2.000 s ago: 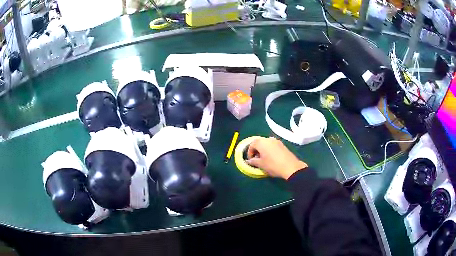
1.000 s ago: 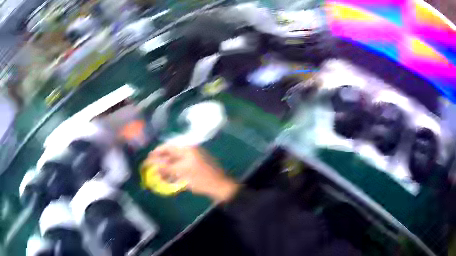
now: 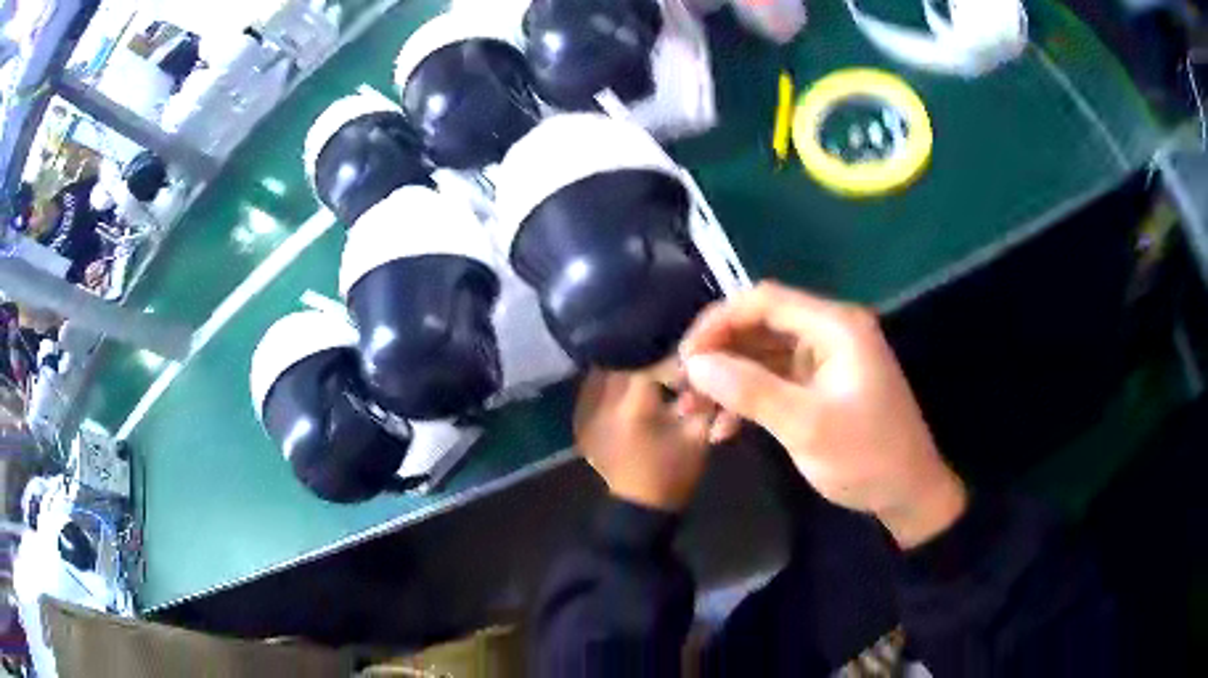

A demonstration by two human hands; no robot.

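Observation:
The nearest dome camera (image 3: 609, 272), with a white hood and glossy black ball head, lies on the green bench. My left hand (image 3: 643, 437) is blurred at the lower end of its ball head, partly hidden by the ball. My right hand (image 3: 828, 397) is just right of it, thumb and forefinger pinched together near the bench edge. The fingertips of both hands nearly meet. Any small piece between them is too blurred to tell. A yellow tape roll (image 3: 864, 133) lies flat with small pale pieces inside its ring.
Several more dome cameras (image 3: 421, 318) stand close together to the left and behind. A slim yellow stick (image 3: 783, 115) lies beside the roll. A white coil (image 3: 974, 33) is at the top right. The bench's front edge (image 3: 358, 532) runs below the cameras.
My right hand has left the yellow roll and come to the nearest camera. My left hand has come into view. The view has swung back left, closer over the cameras; the monitor is out of view.

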